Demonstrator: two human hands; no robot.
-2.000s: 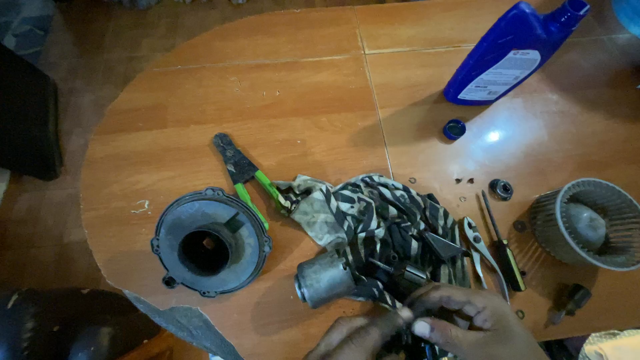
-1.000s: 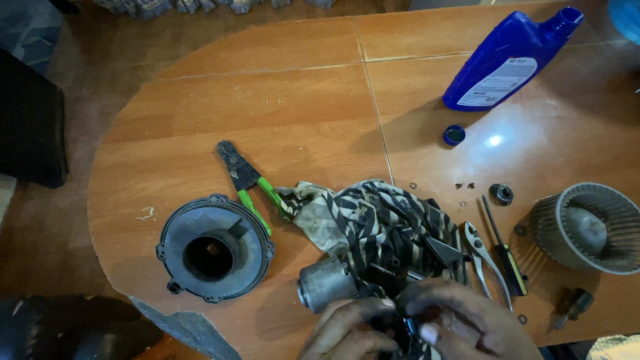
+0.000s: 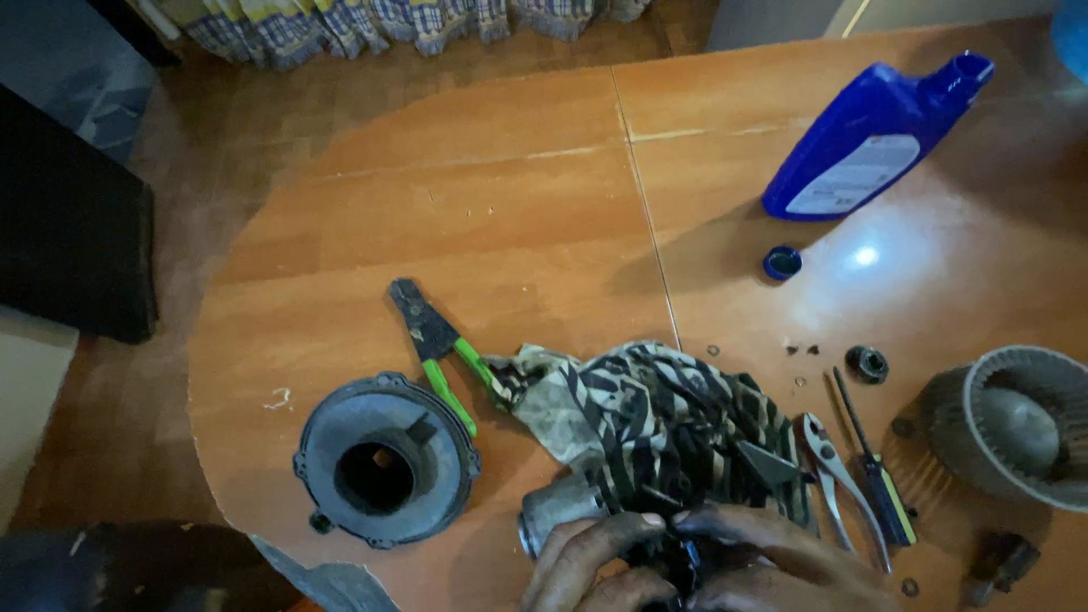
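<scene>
My left hand (image 3: pixel 591 561) and my right hand (image 3: pixel 778 561) meet at the bottom edge, both closed around a small dark part (image 3: pixel 684 557) that their fingers mostly hide. Beside my left fingers lies a metal motor housing (image 3: pixel 561 510). Under and behind the hands spreads a crumpled black-and-white patterned cloth (image 3: pixel 646 408). Green-handled pliers or strippers (image 3: pixel 433 340) rest with their handles toward the cloth. A round dark plastic motor mount (image 3: pixel 433 476) lies to the left. Right of my right hand are slip-joint pliers (image 3: pixel 837 484) and a screwdriver (image 3: pixel 884 493).
A blue plastic bottle (image 3: pixel 850 161) stands open, its cap (image 3: pixel 782 263) nearby. At the right are a blower wheel (image 3: pixel 1003 425), a small round dark part (image 3: pixel 867 365), a dark connector-like part (image 3: pixel 1003 565) and several small rings. The wooden table (image 3: pixel 476 204) has a curved left edge.
My left hand has come up closer to my right hand, and the fingers of both now meet over the dark part. The view has shifted slightly upward.
</scene>
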